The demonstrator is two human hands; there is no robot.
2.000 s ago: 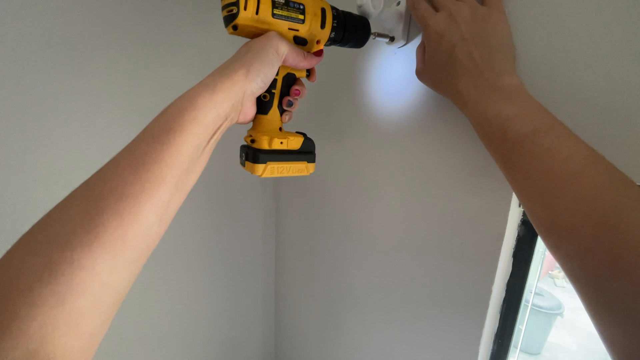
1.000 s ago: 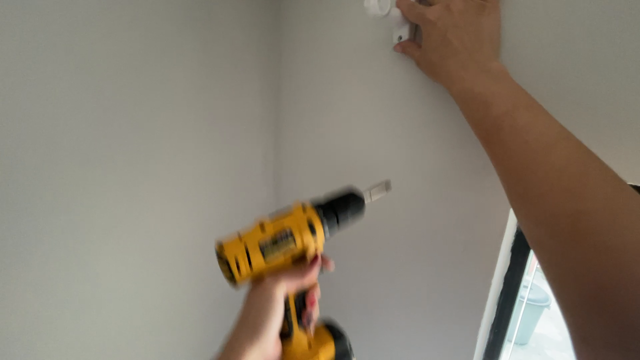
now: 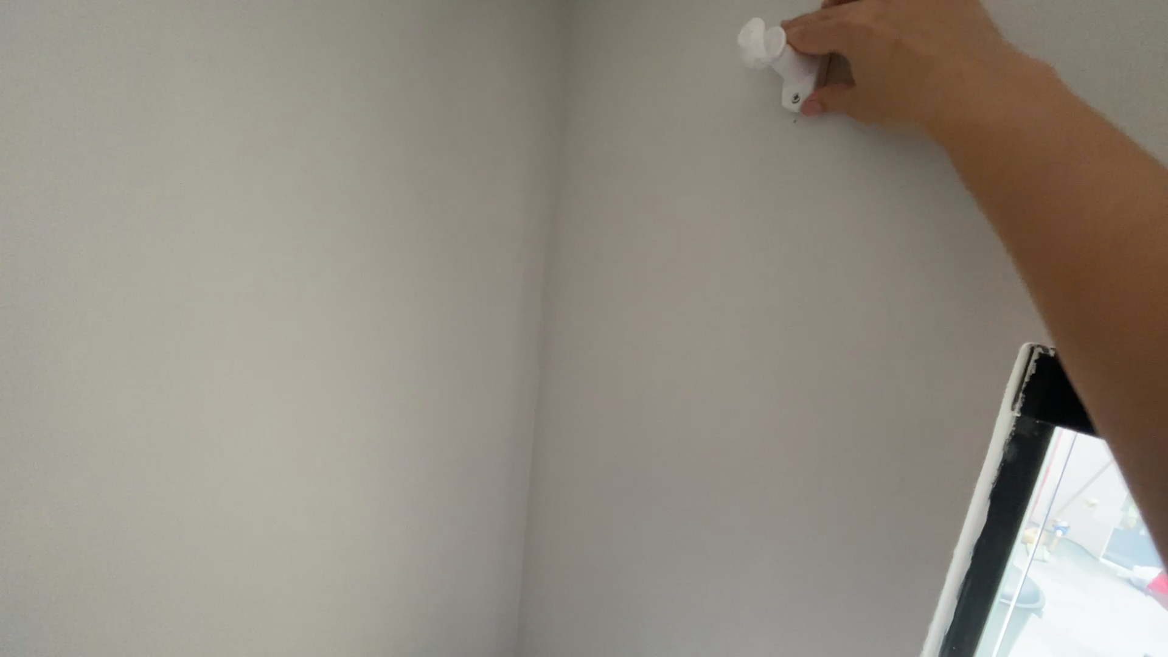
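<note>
High on the right-hand wall, my right hand grips a white wall bracket from its right side, thumb at the lower edge and fingers over the top. The bracket has rounded cup-like ends pointing left, and a screw or screw hole shows in its lower tab. A small dark mark lies on the wall just below it. Part of the bracket is hidden behind my fingers. Neither my left hand nor the drill is in the picture.
Two plain grey walls meet in a vertical corner left of the bracket. At the lower right, below my forearm, is a black window frame with a rough white edge. A bin shows through the glass.
My left hand, with the yellow cordless drill, first dropped away from the bracket and has now left the view. My right hand has stayed at the bracket.
</note>
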